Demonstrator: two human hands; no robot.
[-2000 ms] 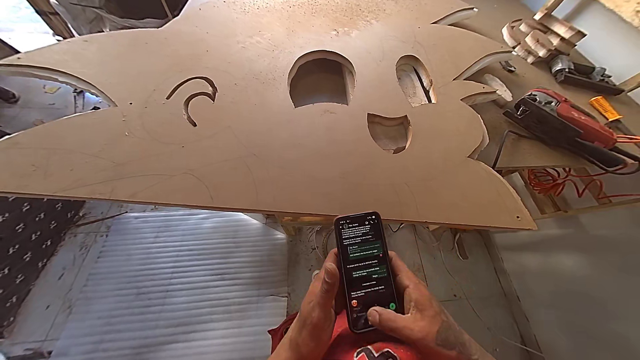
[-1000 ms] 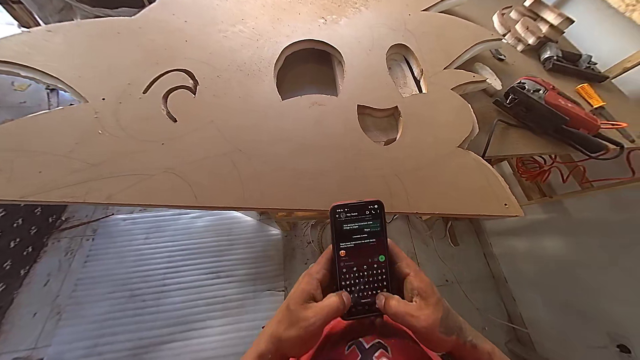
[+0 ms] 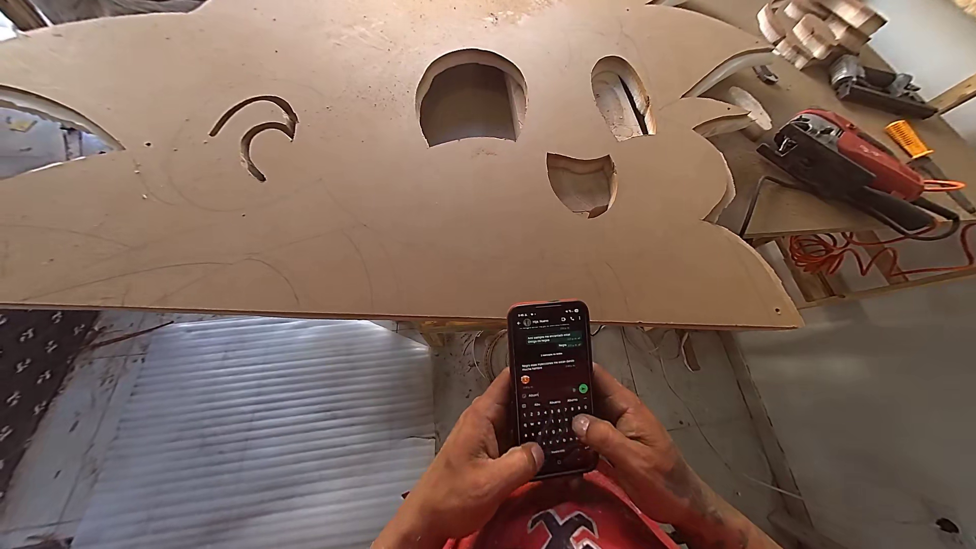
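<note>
Both my hands hold a smartphone upright in front of my red shirt, its lit screen showing a chat and an on-screen keyboard. My left hand grips its left side, the thumb over the lower left of the keyboard. Around the right side curls my right hand, its thumb on the keyboard's right part. Fingers behind the phone are partly hidden. Just beyond the phone's top edge lies a large cut wooden panel with several cut-out openings and curved pencil lines.
At the right, a red and black power tool lies near an orange-handled tool and a pneumatic nailer. Cut wood pieces are piled behind. An orange cord hangs below. A ribbed white sheet covers floor at left.
The on-screen keyboard, absent two seconds ago, is now up. Both thumbs have moved on it, and some text stands in the entry field. My right thumb is higher than one second ago.
</note>
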